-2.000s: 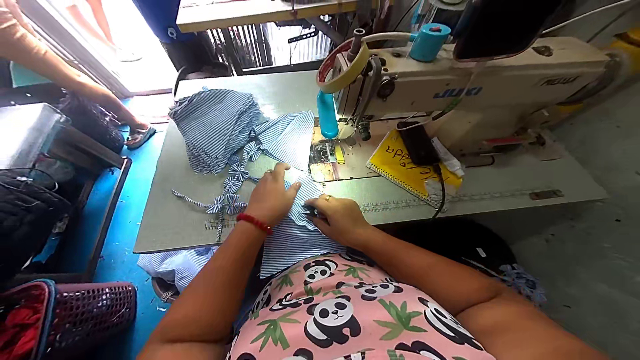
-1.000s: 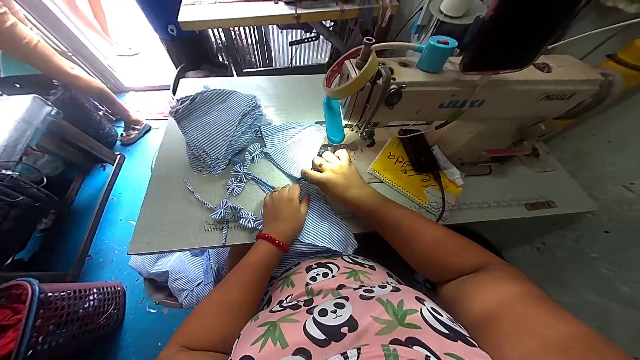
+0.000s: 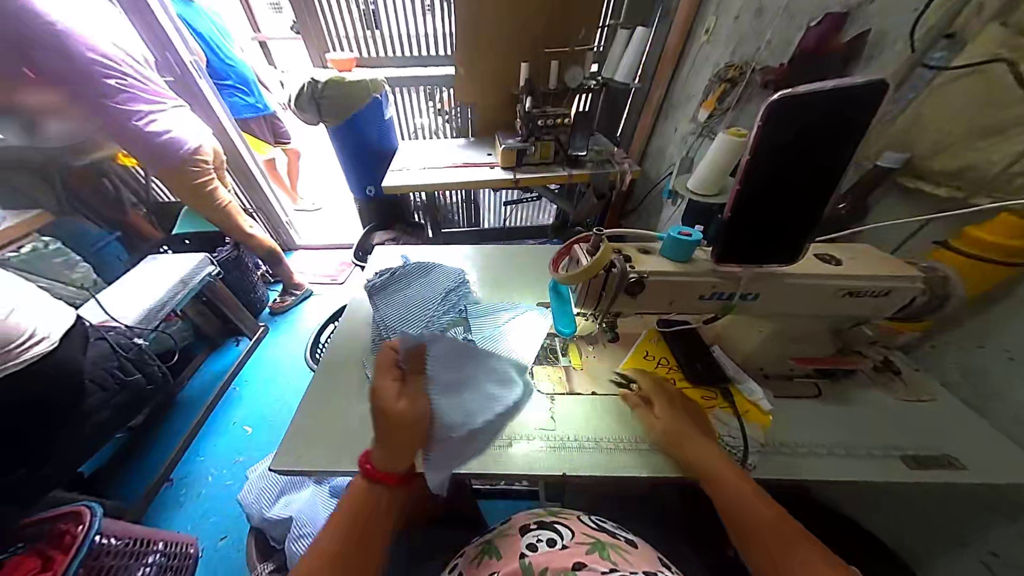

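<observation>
My left hand (image 3: pixel 398 404), a red bracelet at its wrist, grips a blue-and-white striped fabric piece (image 3: pixel 476 392) raised above the table's front. My right hand (image 3: pixel 668 416) is at the right of the needle area, around small dark thread snippers (image 3: pixel 624 382) whose tips point left. A stack of striped pieces (image 3: pixel 416 296) lies on the table behind the left hand, with another striped piece (image 3: pixel 512 328) beside it. The Juki sewing machine (image 3: pixel 752 296) stands on the right, a tape roll (image 3: pixel 580 260) hanging at its head.
A yellow notebook (image 3: pixel 656 360) with writing lies under a black device (image 3: pixel 692 356) with a cable. A phone (image 3: pixel 800 172) stands above the machine. Striped cloth (image 3: pixel 292 504) hangs below the table's left front. People are at the left; a plastic basket (image 3: pixel 144 548) is on the floor.
The view has tilted up. My left hand has lifted a striped piece off the table, and my right hand has moved away from the fabric to the right.
</observation>
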